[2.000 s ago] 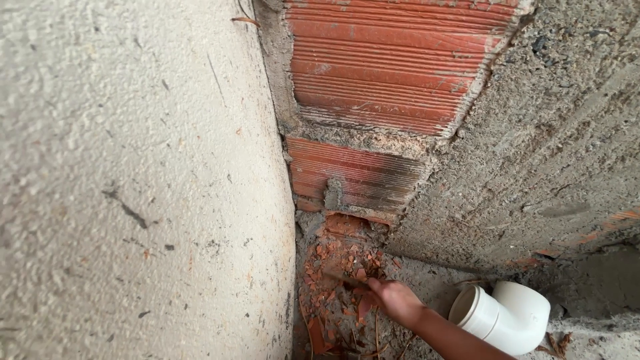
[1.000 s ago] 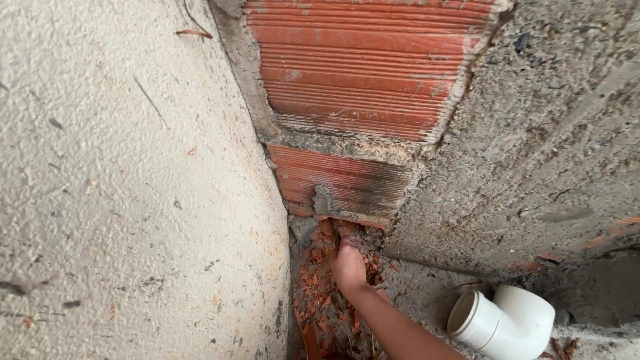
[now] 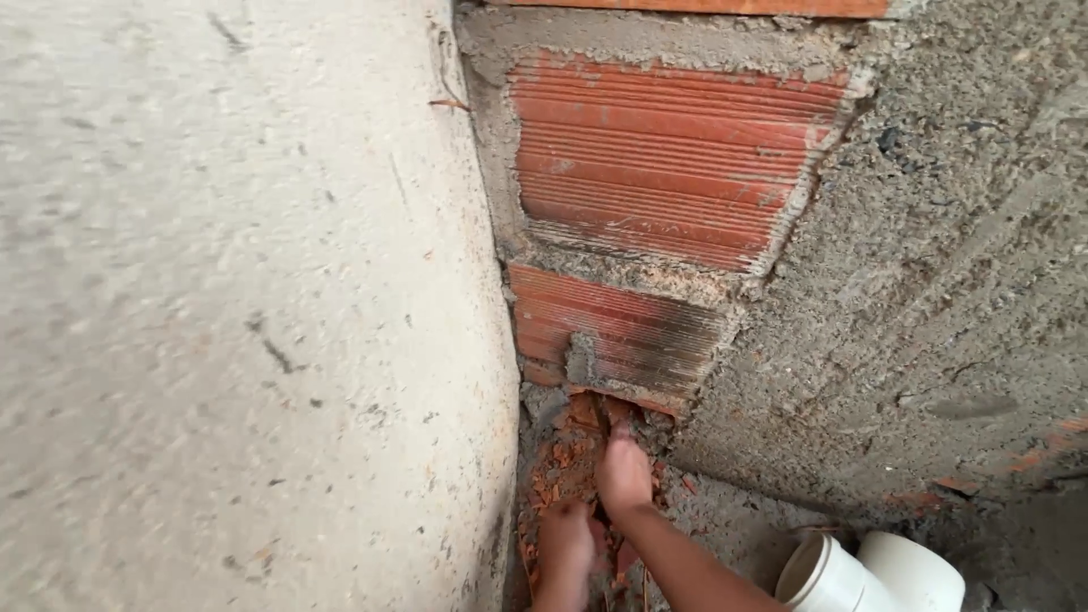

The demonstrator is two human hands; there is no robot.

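Low in the corner, my right hand (image 3: 625,469) is closed around a thin dark tool, whose kind I cannot tell. It reaches into a broken opening (image 3: 608,410) under the lower hollow clay brick (image 3: 620,331). My left hand (image 3: 567,535) is just left of it and lower, over the heap of broken clay brick pieces (image 3: 565,472); its fingers are curled and blurred, and whether it holds anything is hidden. A blob of grey mortar (image 3: 582,359) sticks to the face of the lower brick, above the opening.
A white textured wall (image 3: 255,297) bulges in at the left. Rough cement render (image 3: 918,280) covers the right side. A white plastic pipe elbow (image 3: 909,569) lies on the floor at lower right, near my right forearm. Another ribbed clay brick (image 3: 654,161) is set above the lower one.
My right hand has moved from the rubble up to the opening under the lower brick. My left hand has come into view beside it, over the rubble.
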